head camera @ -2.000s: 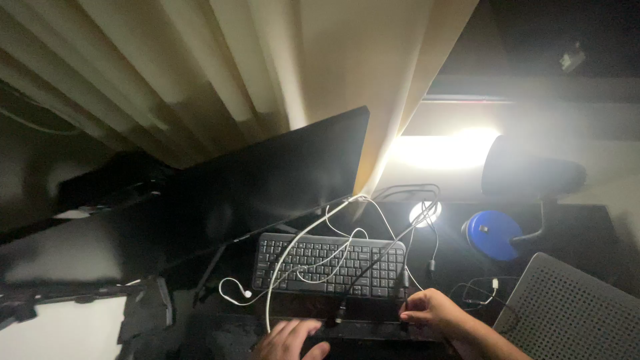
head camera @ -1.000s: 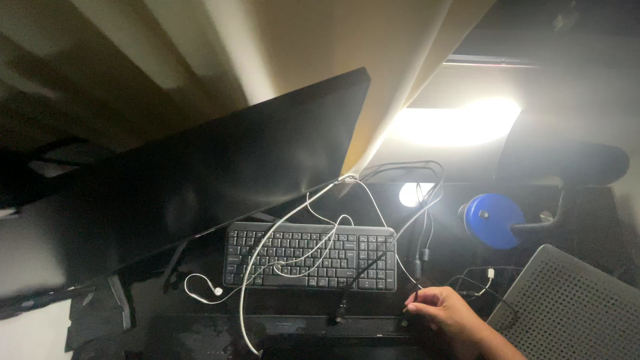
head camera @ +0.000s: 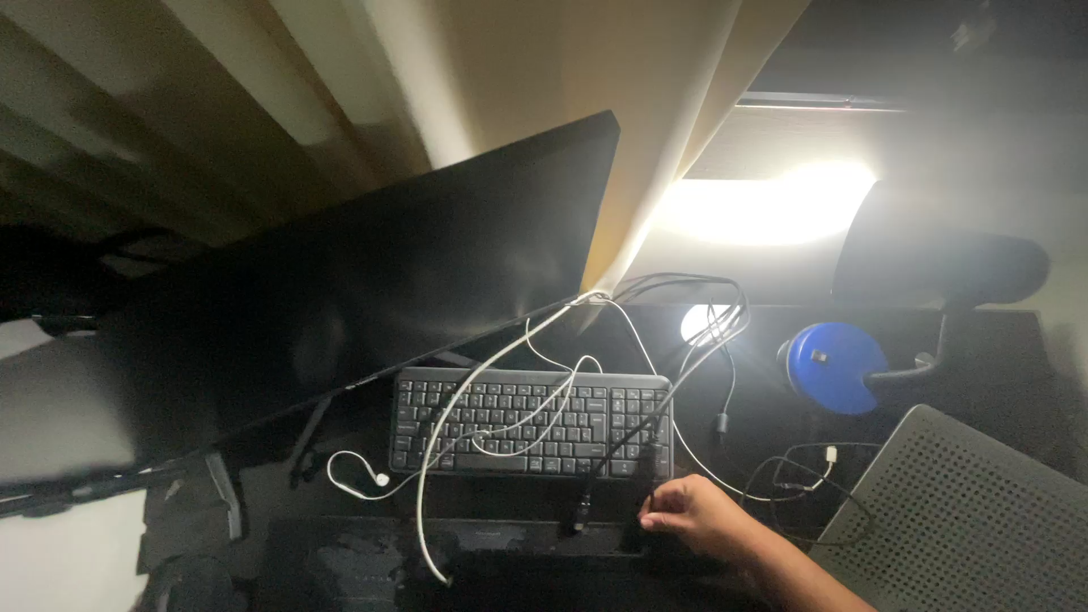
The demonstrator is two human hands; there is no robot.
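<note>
My right hand (head camera: 684,508) is just below the lower right corner of a dark computer keyboard (head camera: 527,425), its thumb and fingertips pinched together on a black cable (head camera: 656,455) whose end they hide. Beside it, a second black cable's connector (head camera: 581,512) lies below the keyboard. Over the keys run thin white earphones, with one earbud (head camera: 382,480) at the left. A thicker white cable (head camera: 425,459) curves across the keyboard's left part and down to the dark surface. My left hand is out of view.
A black monitor (head camera: 476,246) slants above the keyboard, in front of a beige curtain (head camera: 527,76). At the right are a lit desk lamp with a blue base (head camera: 837,365), a perforated grey panel (head camera: 977,510) and a thin cable with a white connector (head camera: 830,455). Looped cables (head camera: 735,293) lie behind.
My left hand, seen low beside the white cable two seconds ago, has left the view. My right hand has stayed near the keyboard's lower right corner.
</note>
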